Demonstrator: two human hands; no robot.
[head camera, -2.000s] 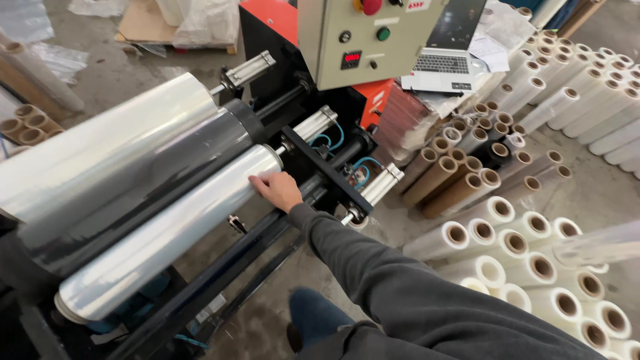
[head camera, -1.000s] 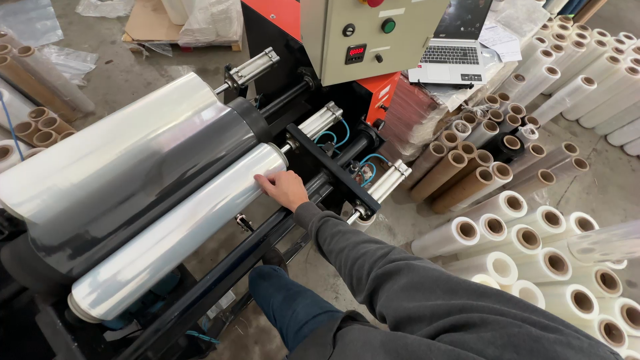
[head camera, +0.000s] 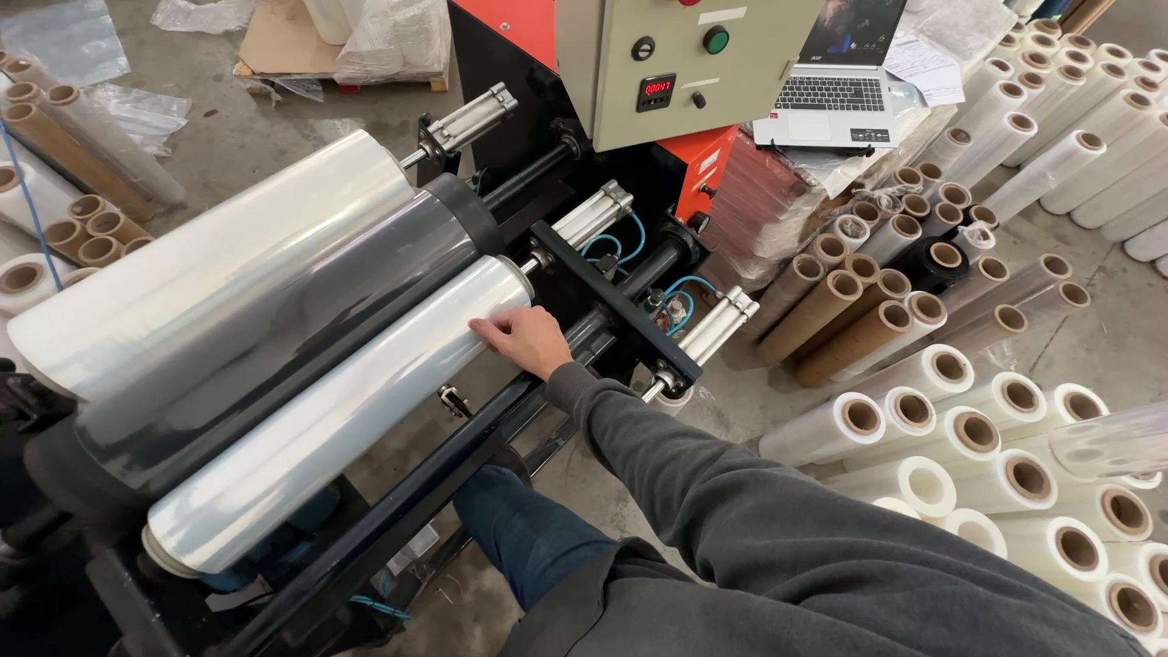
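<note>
My right hand (head camera: 525, 339) reaches in from the lower right in a dark grey sleeve. Its bent fingertips touch the near side of a shiny clear film roll (head camera: 347, 411), close to that roll's right end. Whether the fingers grip any film cannot be told. Beside this roll lies a thick dark roller (head camera: 283, 338), and beyond it a larger, pale film roll (head camera: 210, 255). All three lie roughly parallel in the winding machine. My left hand is not in view.
A black frame bar (head camera: 438, 465) crosses in front of my leg. Pneumatic cylinders (head camera: 721, 324) stand by the rolls' right ends, below a control box (head camera: 693, 64). A laptop (head camera: 830, 100) sits behind. Cardboard cores (head camera: 826, 301) and upright film rolls (head camera: 976, 433) crowd the right.
My right hand has stayed at the right end of the near film roll. More of my leg shows beside the frame bar than two seconds ago.
</note>
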